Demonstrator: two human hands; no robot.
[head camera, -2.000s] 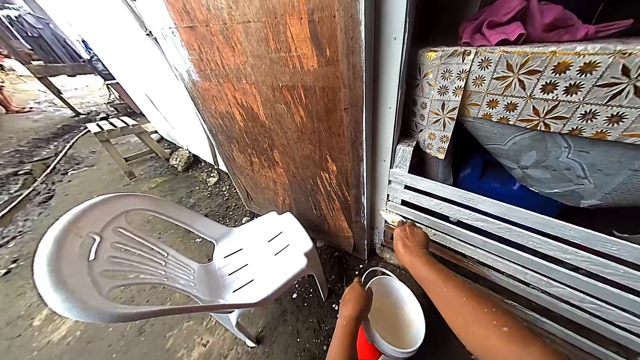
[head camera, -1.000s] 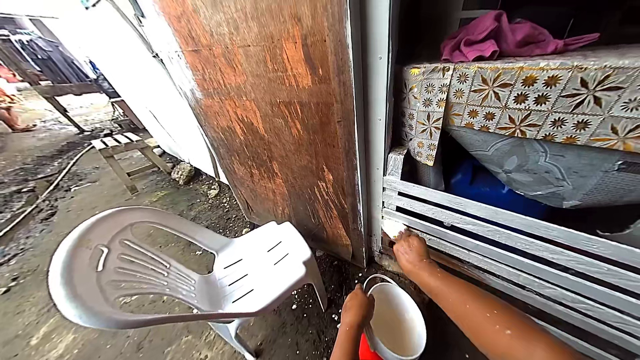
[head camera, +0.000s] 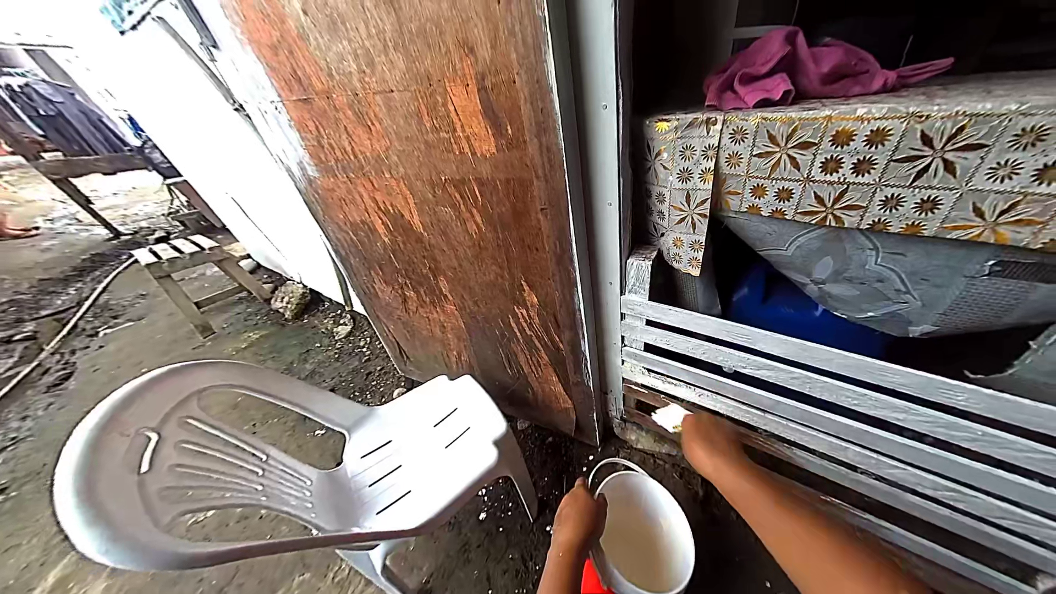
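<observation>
My left hand (head camera: 580, 518) is closed on the rim and handle area of a white plastic bucket (head camera: 681, 536), which holds a pale liquid and shows a red patch on its outside. To the right, my right hand (head camera: 711, 444) grips a small white-coated piece (head camera: 671, 417), perhaps a brush or pad; its handle is hidden by the fingers. The piece is at the left end of a lower slat of a wooden slatted panel (head camera: 792, 351). The upper slats are pale grey-white, and a brown strip shows low by the hand.
A grey-white plastic chair (head camera: 363, 478) stands left of the bucket. Behind it is a worn plywood panel (head camera: 445, 206) beside a grey post (head camera: 601, 165). A patterned cloth (head camera: 833, 177) with a pink cloth (head camera: 792, 70) on top hangs above the slats. A small wooden stool (head camera: 181, 264) stands further left.
My right hand and the white piece have moved down from the slats above to a lower slat. My left hand stays at the bucket.
</observation>
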